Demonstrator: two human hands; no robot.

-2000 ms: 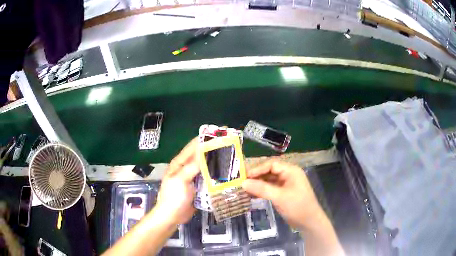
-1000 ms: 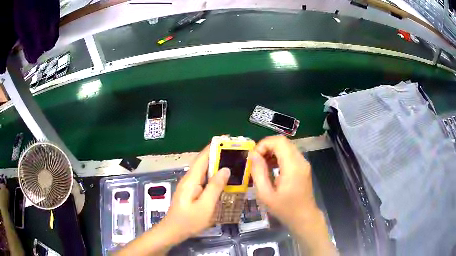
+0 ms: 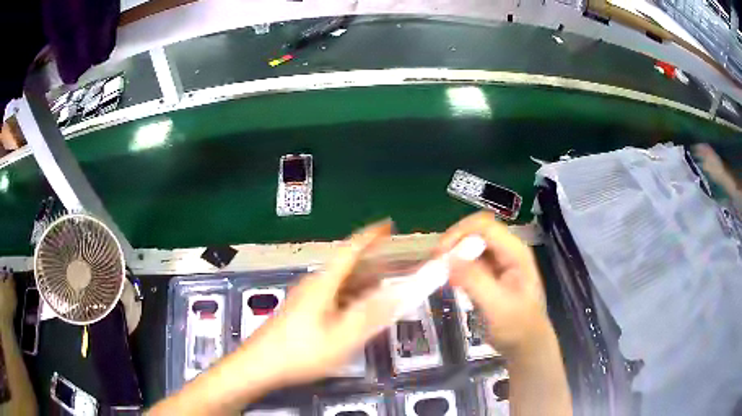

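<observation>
A phone, blurred, is held tilted between my hands above the tray; a whitish side shows and its yellow front is hidden. My right hand pinches its upper right end. My left hand is around its lower left end, blurred, its exact grip unclear. Below them lies a clear blister tray with white back housings in its pockets, partly covered by my hands and forearms.
Two phone half-assemblies, one upright and one slanted, lie on the green belt. A desk fan is left, a black pad on the belt edge. A sheet-covered stack stands right. Another person's arm shows far left.
The yellow-fronted phone has turned from face-up to tilted, its pale side showing. My right hand has moved right to its end. The belt phones appear further right.
</observation>
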